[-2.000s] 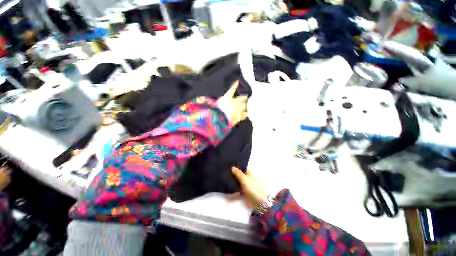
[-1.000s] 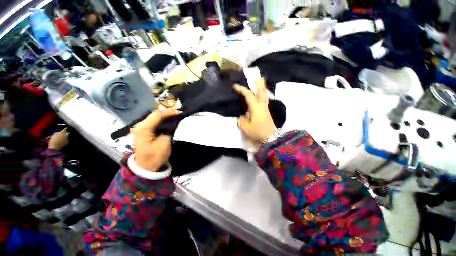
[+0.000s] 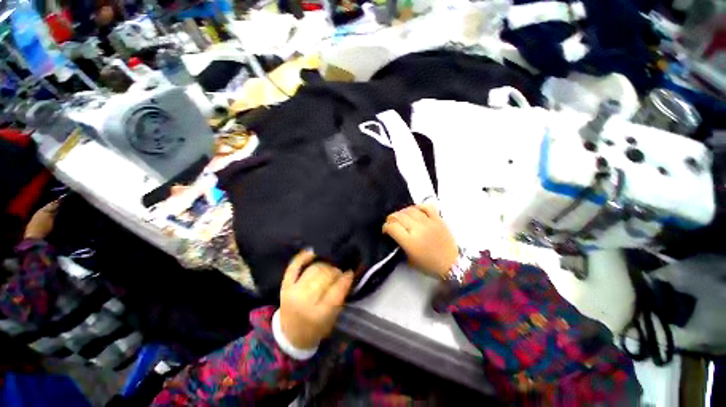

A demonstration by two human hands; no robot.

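A large black garment piece (image 3: 302, 191) lies spread on the white machine table, with a small grey patch on it. A white band (image 3: 407, 155) runs along its right side, with a thin white loop (image 3: 374, 131) at the band's top. My left hand (image 3: 314, 298) grips the garment's near edge by the table's front. My right hand (image 3: 423, 237) holds the edge at the lower end of the white band. A thin white line shows on the edge between the hands. The sewing machine (image 3: 617, 175), white with a blue stripe, stands right of my right hand.
Black-handled scissors (image 3: 649, 338) lie at the lower right. A grey motor end (image 3: 159, 131) stands at the left. A metal tin (image 3: 670, 111) and navy garment pieces (image 3: 621, 48) are behind the machine. Another person's hand (image 3: 40, 221) shows at the far left.
The black garment was folded over with a pale area showing; now it lies spread flatter, dark side up. Both hands have moved down towards the table's front edge.
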